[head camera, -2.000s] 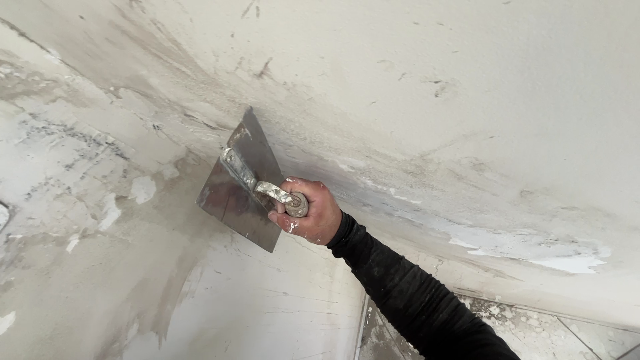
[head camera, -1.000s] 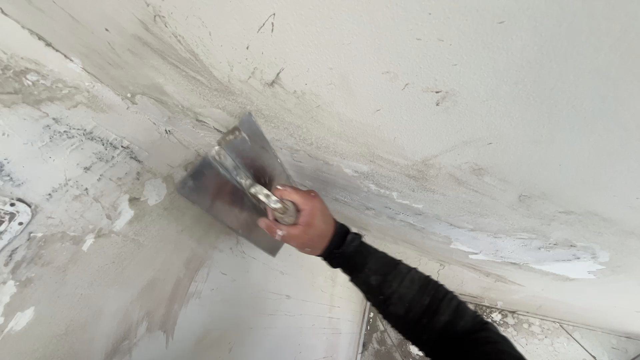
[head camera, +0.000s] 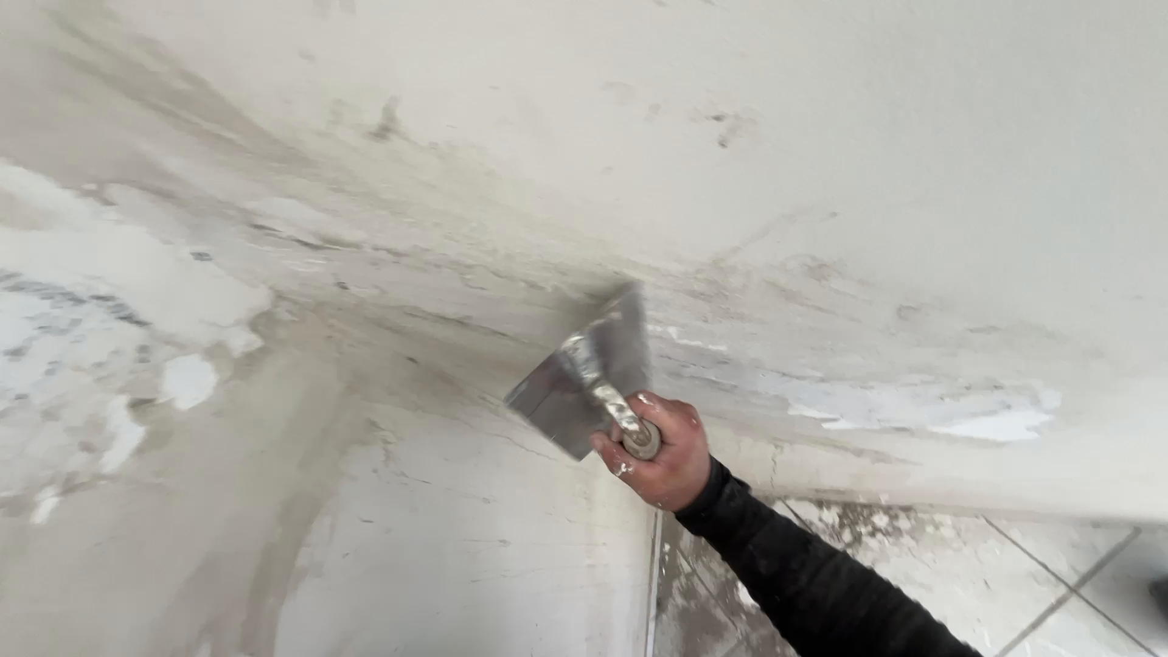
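Observation:
My right hand, in a black sleeve and flecked with white, is closed round the handle of a steel plastering trowel. The trowel's broad metal blade is slightly blurred and tilted, its upper end at the smeared band of the plastered wall. Whether the whole blade edge touches the wall cannot be told. A bright white patch of plaster lies on the wall right of the hand. My left hand is out of view.
On the left is a patchy wall surface with grey-brown smears and flaking white areas. Floor tiles spattered with plaster show at the lower right, beyond a wall edge. A dark object is cut off at the right edge.
My right hand has moved the trowel rightward along the wall, nearer the bright white patch. The view has shifted, and the metal plate seen at the left edge a second ago is out of view.

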